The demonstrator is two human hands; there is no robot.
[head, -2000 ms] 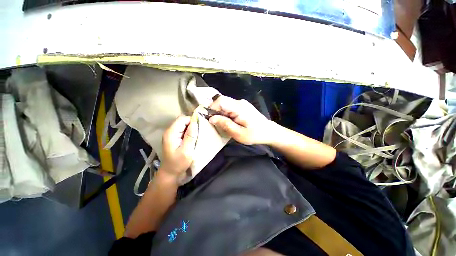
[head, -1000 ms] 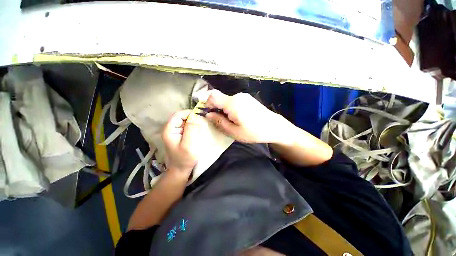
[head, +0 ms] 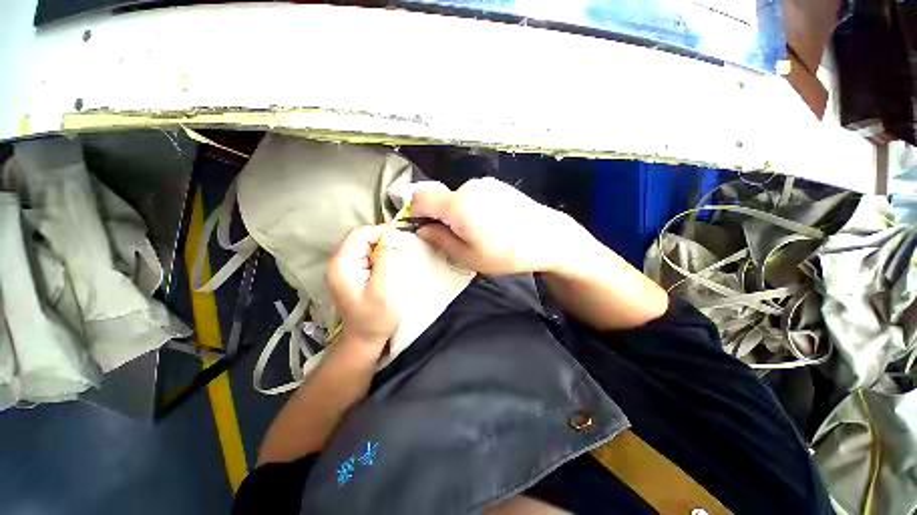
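A beige fabric piece (head: 312,196) lies over the lap below the table edge, with narrow straps hanging at its left. My left hand (head: 364,282) pinches the fabric and a thin yellow strip (head: 379,243) at its edge. My right hand (head: 483,226) is closed around small dark thread snips (head: 415,222), mostly hidden in the fist. Their tip is at the yellow strip between the hands. The fingertips of the two hands are close together.
The worn edge of the white table (head: 402,86) crosses the top. Folded beige pieces (head: 85,272) hang at the left. A tangled strap pile (head: 749,272) is at the right. A grey apron (head: 452,402) covers the lap. The floor has a yellow line (head: 223,417).
My right hand has turned slightly and moved a little up and left over the snips. The yellow strip shows between the hands. The fabric stays on the lap.
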